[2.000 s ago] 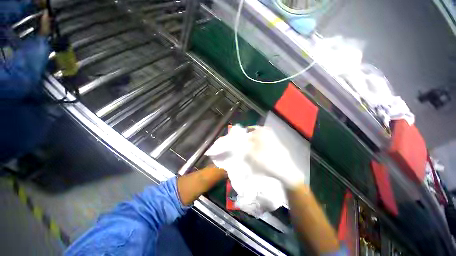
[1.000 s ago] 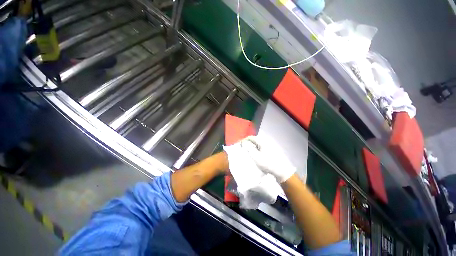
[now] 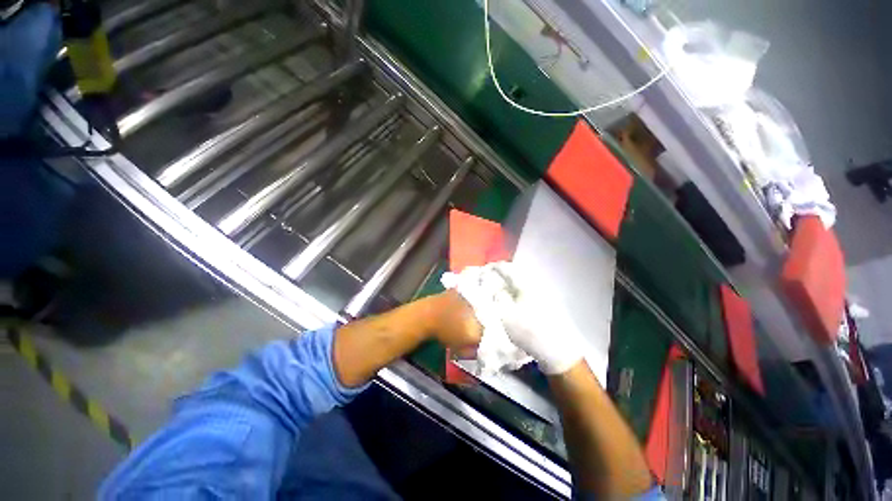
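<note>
A crumpled white cloth or spare glove (image 3: 492, 342) is bunched between my hands above the near end of a flat silver-white metal unit (image 3: 569, 269). My left hand (image 3: 457, 323), bare, grips its left side. My right hand (image 3: 544, 335), in a white glove, is closed against its right side; glove and cloth blend, and the fingers are hard to make out. The unit lies on a green board (image 3: 626, 342). My hands and the cloth hide part of its near end.
Orange-red foam pads (image 3: 591, 178) stand around the unit. Bare metal rollers (image 3: 337, 230) run to the left behind a metal rail (image 3: 225, 264). A neighbouring open unit (image 3: 706, 431) is at lower right. Plastic bags (image 3: 714, 64) lie on the shelf. A person's blue sleeve (image 3: 24, 73) is at upper left.
My hands stay over the unit's near end with the cloth, which is bunched smaller between them. The bare left hand shows more clearly beside it. The view has shifted slightly.
</note>
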